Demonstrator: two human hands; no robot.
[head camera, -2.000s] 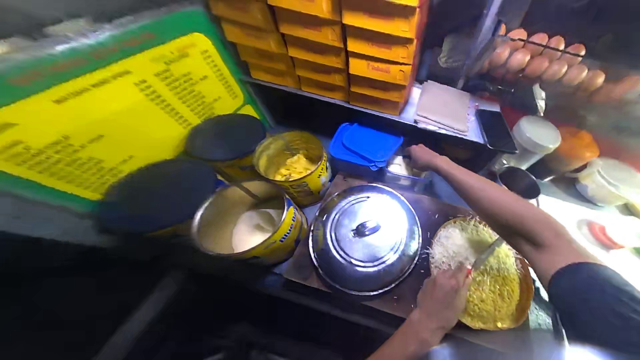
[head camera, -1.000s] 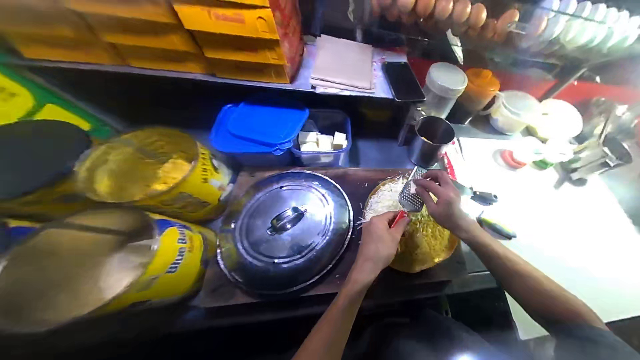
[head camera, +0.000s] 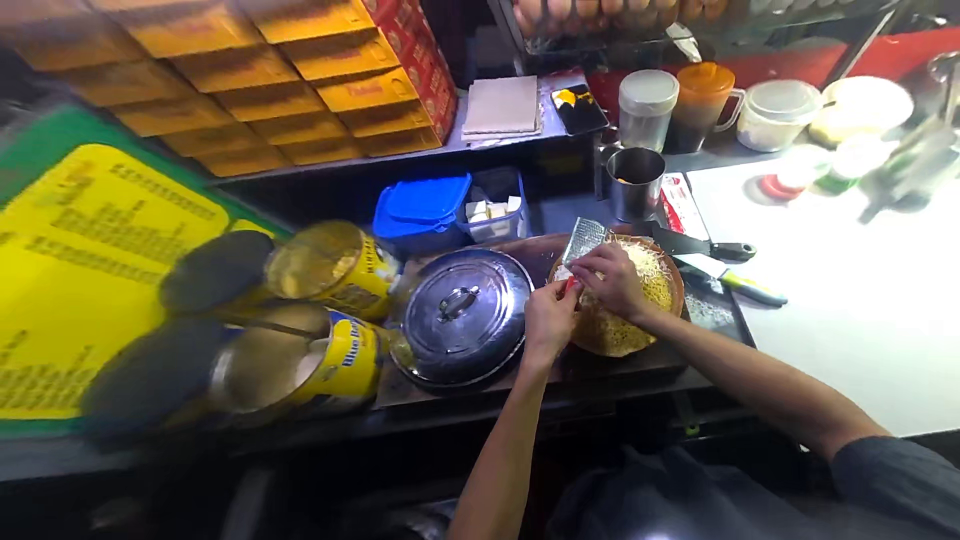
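Note:
My left hand (head camera: 551, 315) is closed on the red handle end of a small metal grater (head camera: 585, 238), held over the left part of a round thick pancake (head camera: 656, 289). My right hand (head camera: 611, 281) is at the grater's face, its fingers bent together; whether a piece of cheese is in them is hidden. White grated shreds (head camera: 646, 259) lie on the pancake's far part, and its near part is bare and yellow-brown. Left of the pancake is a round metal lid (head camera: 466, 315) with a loop handle. Behind stands a blue tub (head camera: 510, 217) of white blocks, its blue lid (head camera: 427, 201) beside it.
Two open yellow tins (head camera: 349, 356) stand at the left. A steel mug (head camera: 636, 184), a spatula (head camera: 694, 244) and a knife (head camera: 739, 283) lie or stand behind and right of the pancake. Lidded containers (head camera: 649, 105) and stacked yellow boxes (head camera: 367, 90) line the back.
My right hand, at the tub two seconds ago, has come to the grater by my left hand. The grater, earlier low over the pancake, is now raised at its far left edge. The view has shifted.

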